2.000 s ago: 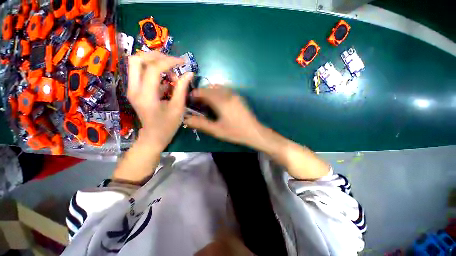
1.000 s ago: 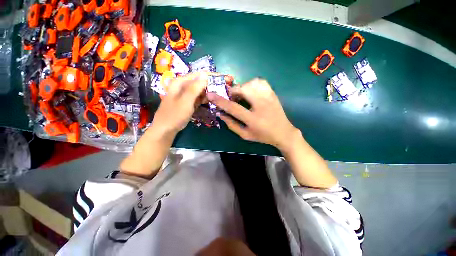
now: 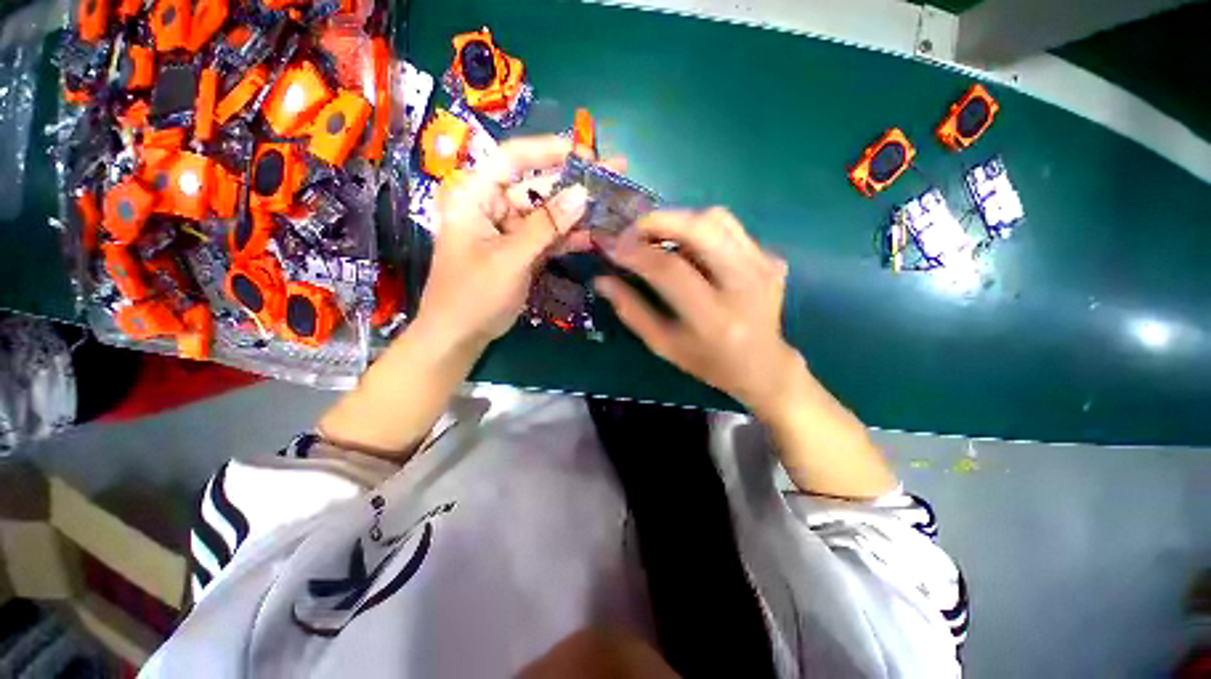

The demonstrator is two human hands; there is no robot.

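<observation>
My left hand (image 3: 485, 246) holds a circuit board (image 3: 611, 199) between thumb and fingers, above the green bench. A bit of orange housing (image 3: 583, 130) shows at the fingertips of that hand; whether it is joined to the board is hidden. My right hand (image 3: 704, 292) is at the board's right end, fingers bent and slightly blurred; its grip is unclear. Unsorted units (image 3: 481, 69) lie beyond my left hand, some partly hidden by it. A dark board (image 3: 558, 300) lies on the bench below the hands.
A clear plastic bag (image 3: 368, 348) full of orange units lies at left. Two orange housings (image 3: 882, 162) and two whitish boards (image 3: 930, 228) with thin wires lie on the bench (image 3: 1062, 332) at right. Cardboard (image 3: 113, 544) stands on the floor at lower left.
The held board has turned from its whitish face to a darker, tilted view. An orange piece now shows above my left fingertips. The view has shifted slightly.
</observation>
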